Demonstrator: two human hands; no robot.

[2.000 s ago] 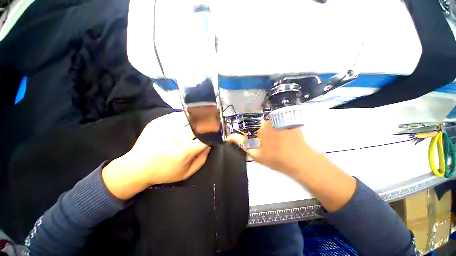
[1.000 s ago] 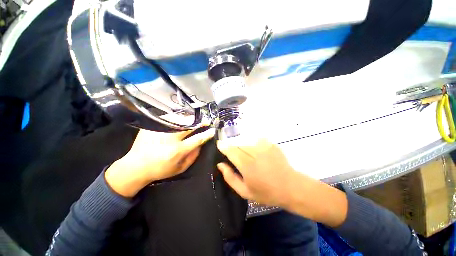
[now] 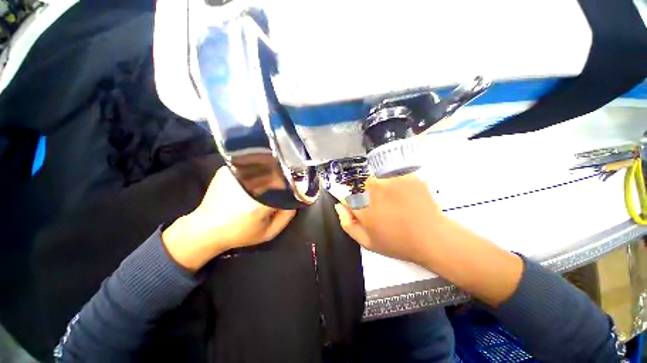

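Note:
A black garment piece (image 3: pixel 277 291) lies under both hands and hangs over the table's front edge, with a thin pale line of marks on it. My left hand (image 3: pixel 238 216) presses on the cloth left of the needle area, fingertips partly behind the shiny metal cover. My right hand (image 3: pixel 394 220) is at the cloth's right edge, thumb and fingers close together by the needle area, below the dial. The white sewing machine (image 3: pixel 397 42) with a blue stripe stands above. The needle and presser foot are mostly hidden by the cover and fingers.
A ribbed tension dial (image 3: pixel 394 157) sticks out above my right hand. Yellow-handled scissors (image 3: pixel 633 191) and thin metal items lie at the right end. A black strip (image 3: pixel 603 78) drapes over the machine. A ruler band (image 3: pixel 411 300) runs along the front edge. A cardboard box (image 3: pixel 616 283) and blue crate (image 3: pixel 496 346) are below.
The camera view has shifted over the machine. My right hand has moved up from the cloth edge to beside the needle area since a second ago. My left hand stays on the cloth.

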